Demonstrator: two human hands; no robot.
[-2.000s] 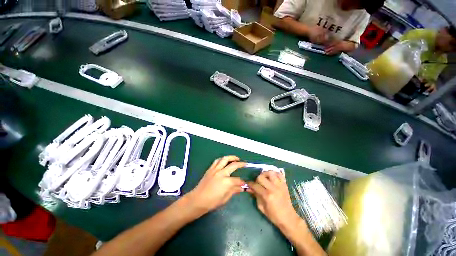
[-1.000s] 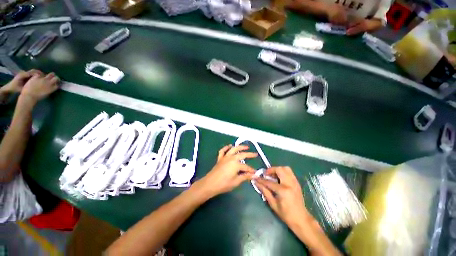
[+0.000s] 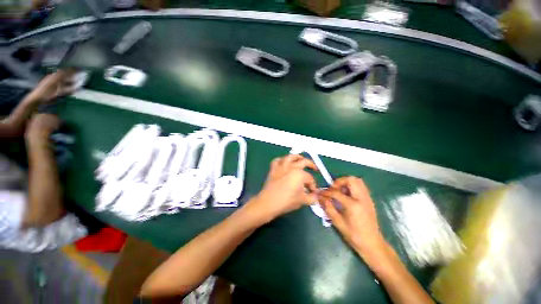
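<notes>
A white loop-shaped frame point(image 3: 321, 165) lies under and between my hands on the green bench, its loop end pointing up and its lower end showing below my fingers. My left hand point(image 3: 289, 183) holds its left side. My right hand point(image 3: 352, 211) has its fingertips on the frame's middle, close to my left fingertips. Any small part between the fingertips is blurred and mostly hidden. A stack of white frames point(image 3: 142, 172) lies left of my hands, with a single frame point(image 3: 227, 187) at its right end. A fanned bundle of thin white strips point(image 3: 425, 228) lies right of my hands.
A pale edge strip point(image 3: 237, 129) separates bench and belt. Several frames lie on the belt, including an overlapping group point(image 3: 378, 95). A clear bag with yellowish contents point(image 3: 495, 249) stands at right. Another person's hand point(image 3: 57, 86) holds a whitish part at the far left.
The view has shifted. The frame was more covered by my hands two seconds ago; its loop now shows beyond them. My fingertips stay together on it. The other person's hands at left have separated.
</notes>
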